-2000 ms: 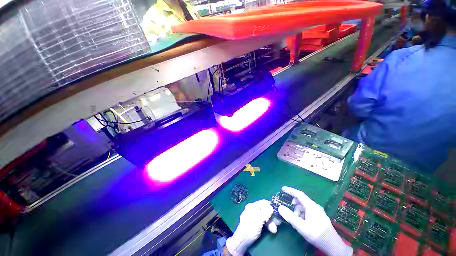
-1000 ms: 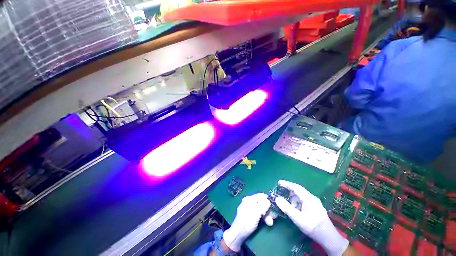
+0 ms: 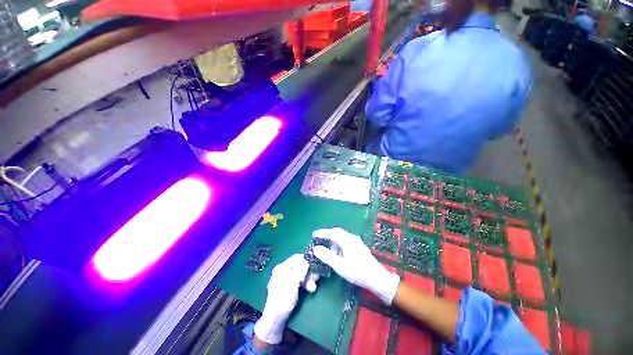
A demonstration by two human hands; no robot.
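Observation:
A small circuit board (image 3: 318, 262) is held between my two hands above the green bench mat. My left hand (image 3: 283, 295), in a white glove, grips its left edge. My right hand (image 3: 354, 260), also gloved white, covers its upper right part. Another small circuit board (image 3: 259, 257) lies on the mat to the left of my hands. The sectioned board tray (image 3: 448, 239) at the right holds boards in its far pockets; several nearer pockets show bare red lining.
A silvery metal plate (image 3: 337, 186) lies at the mat's far end. A yellow tape mark (image 3: 271, 219) is near the conveyor (image 3: 305, 87). Two lamps (image 3: 154, 229) glow purple-pink over the belt. A person in blue (image 3: 451, 90) is beyond the tray. A red rack (image 3: 208, 8) is above.
The view has swung right, so the scene sits further left and more of the tray, the aisle and my right sleeve show. Both hands still hold the board.

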